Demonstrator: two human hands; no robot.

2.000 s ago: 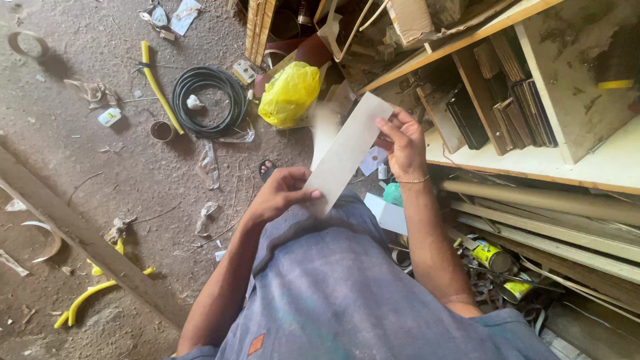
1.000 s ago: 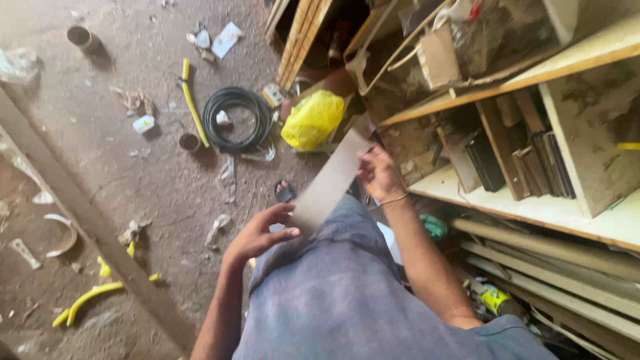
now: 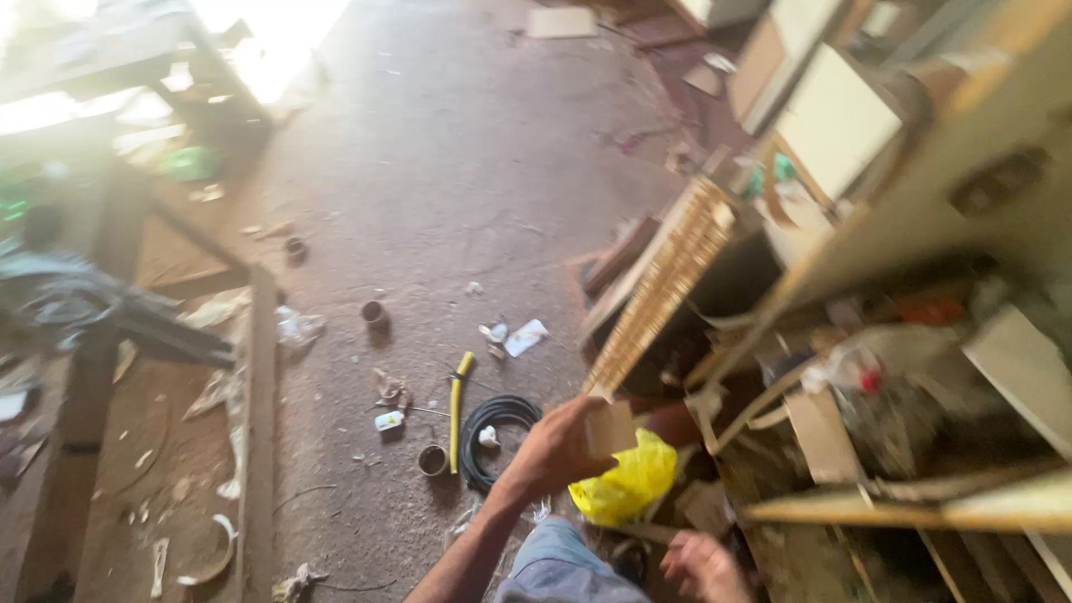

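Observation:
My left hand point(image 3: 565, 448) reaches forward at the lower middle of the view, its fingers closed on a flat, light-coloured strip point(image 3: 610, 429), most of which the hand hides or which is seen end-on. A yellow plastic bag point(image 3: 628, 479) lies just beyond and to the right of it. My right hand point(image 3: 703, 565), blurred, is low at the bottom edge, fingers apart, holding nothing. To the left of the left hand a coil of black hose point(image 3: 471, 419) rests on the floor beside a yellow tube point(image 3: 456, 410).
Wooden shelving point(image 3: 846, 509) with clutter stands at the right. Corrugated-edged boards point(image 3: 662, 285) lean ahead. Brown pipe pieces point(image 3: 375, 314) and scraps lie on the floor. A wooden frame point(image 3: 258, 435) stands at the left, beside a cluttered bench.
The view has swung up and ahead. Both hands held the strip two seconds ago; now my right hand is off it and low, while my left hand has it farther forward.

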